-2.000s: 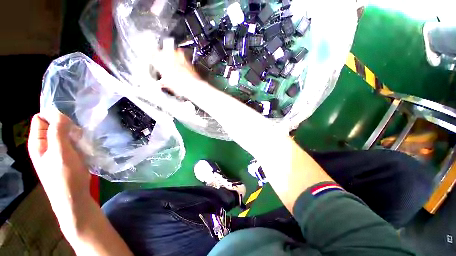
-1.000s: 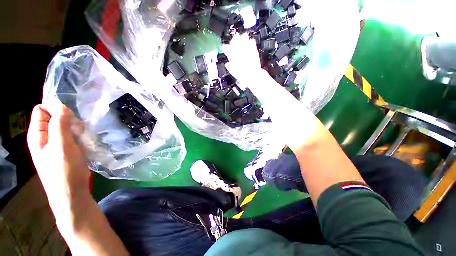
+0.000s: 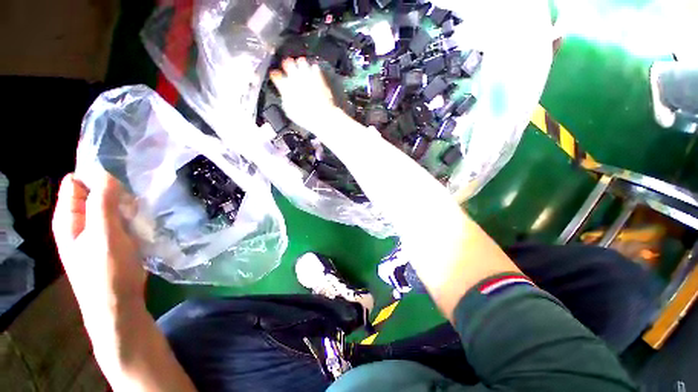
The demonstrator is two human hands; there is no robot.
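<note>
A large clear plastic bag (image 3: 505, 115) stands wide open with a heap of small black plastic parts (image 3: 413, 76) inside, with a few white parts (image 3: 383, 37) among them. My right hand (image 3: 304, 88) is over the left side of the heap, fingers bent; its fingertips are blown out by light, so I cannot tell if it holds a part. My left hand (image 3: 96, 210) grips the rim of a smaller clear bag (image 3: 130, 122) at its left side. A small dark pile of parts (image 3: 214, 187) lies in the bottom of that bag.
A metal-framed stool (image 3: 650, 184) with an orange-yellow edge is at the right. Yellow-black tape (image 3: 562, 138) crosses the green floor (image 3: 528, 184). My shoes (image 3: 325, 277) are below the bags. Another person's shoe (image 3: 664, 96) shows at the upper right. Brown cardboard (image 3: 53, 337) is at the lower left.
My right hand first moved right into the middle of the heap, then back left to the heap's left part. My left hand still holds the smaller bag, shifted slightly in view.
</note>
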